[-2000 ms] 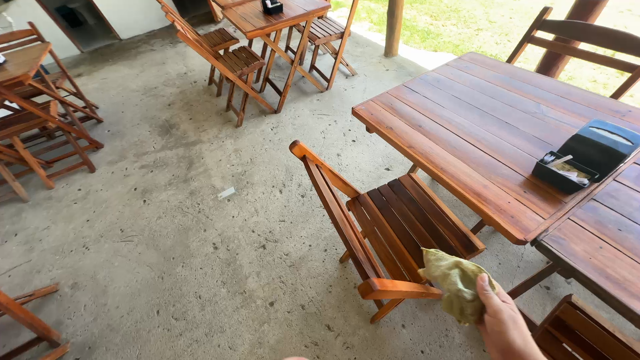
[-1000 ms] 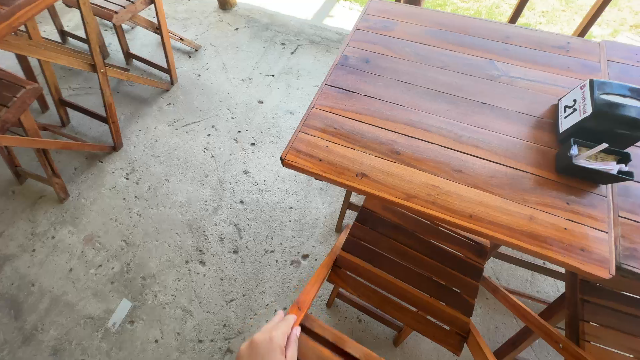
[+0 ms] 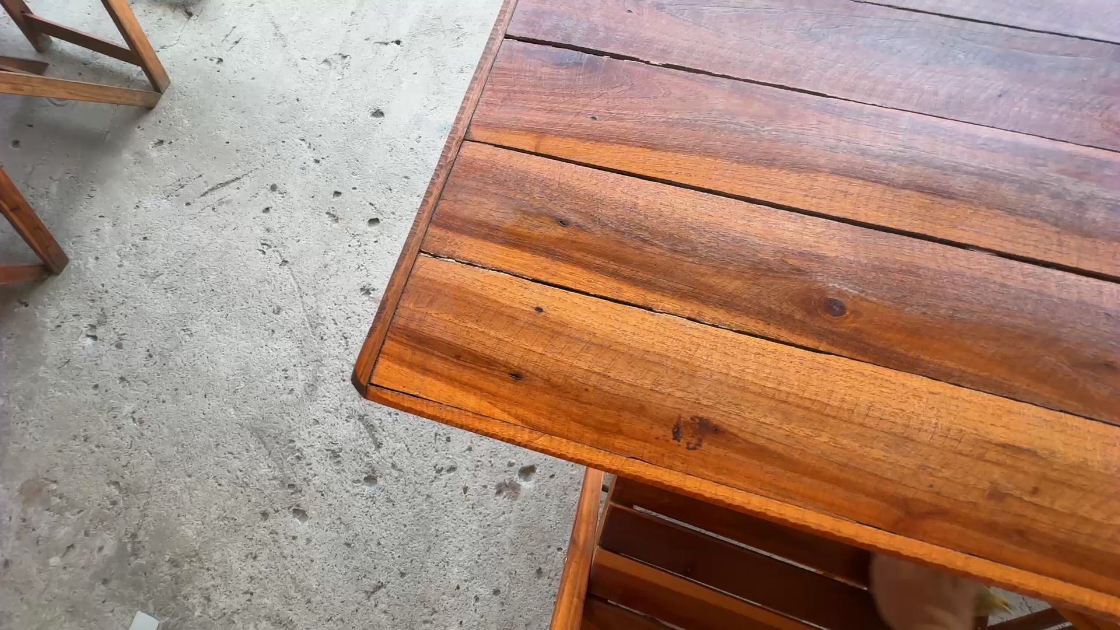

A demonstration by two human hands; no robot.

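A wooden slatted table point(image 3: 744, 289) fills the right of the view. Below its near edge, partly hidden by the tabletop, is a wooden folding chair point(image 3: 700, 560) with a slatted seat. My right hand point(image 3: 926, 595) is blurred at the bottom edge, low by the chair's slats and just under the table edge. A small bit of yellow-green cloth point(image 3: 995, 604) shows beside it; the fingers are mostly hidden. My left hand is out of view.
Legs of other wooden folding furniture point(image 3: 96, 52) stand at the upper left, with another leg point(image 3: 26, 223) at the left edge. The floor point(image 3: 219, 350) is rough, pitted concrete. A small pale piece point(image 3: 144, 621) lies at the bottom left.
The view has moved in close over the table. A hand that gripped the chair's back one second ago no longer shows there. The chair sits further under the tabletop than two seconds ago.
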